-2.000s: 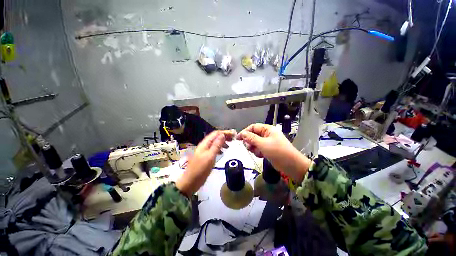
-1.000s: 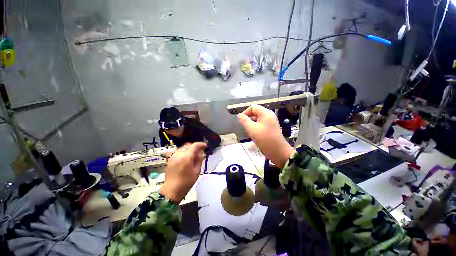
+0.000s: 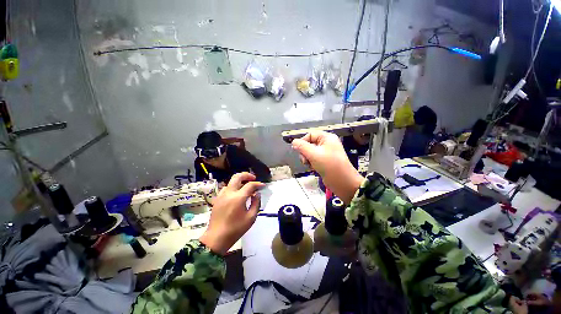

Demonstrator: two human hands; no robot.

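Observation:
My right hand is raised just below the left end of the pale thread stand arm, its thumb and fingertips pinched together. My left hand is lower and to the left, thumb and forefinger close together. The sewing thread itself is too thin to make out at either hand. Two black thread cones stand on round tan holders below the hands, one in front and one to its right.
A cream sewing machine is at the left, with a seated person behind it. Grey garment pieces are heaped at far left. White panels with black strips lie under the cones. An upright pole carries the stand arm.
Both hands were together in front of the stand arm; they have parted. My left hand has dropped down and left, and my right hand has risen to the arm's left end.

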